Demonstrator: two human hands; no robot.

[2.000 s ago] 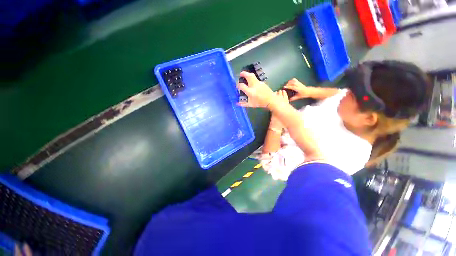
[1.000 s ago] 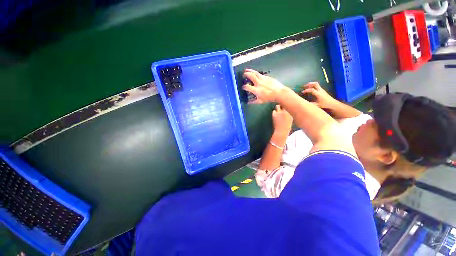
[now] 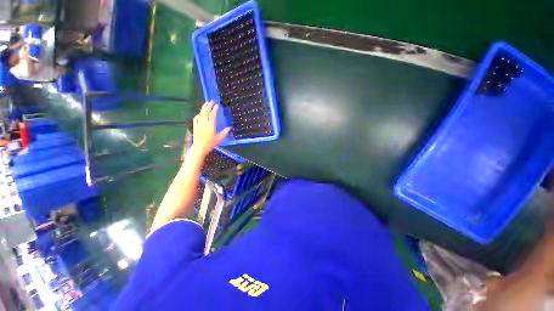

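A blue bin (image 3: 274,115) filled with rows of small black parts lies at the upper middle. My left hand (image 3: 209,127) is at this bin's near left edge, fingers over the rim and thumb apart, with no part seen in it. A second blue bin (image 3: 461,164) lies at the right, mostly bare, with a small group of black parts (image 3: 501,76) in its upper left corner. A blurred patch of skin shows at the lower right edge. I cannot tell whether it is my right hand or arm, or the coworker's.
The long green work surface (image 3: 340,103) has a worn pale edge strip. Below its edge near my left forearm are another bin with black parts (image 3: 218,164) and a metal frame (image 3: 209,209). A grey tube frame (image 3: 88,127) and blue bins (image 3: 54,173) stand farther left.
The view has swung left, so the filled bin is now upper middle and the mostly bare bin is at right. My left hand has come into clear view at the filled bin. My right arm has left the black parts.
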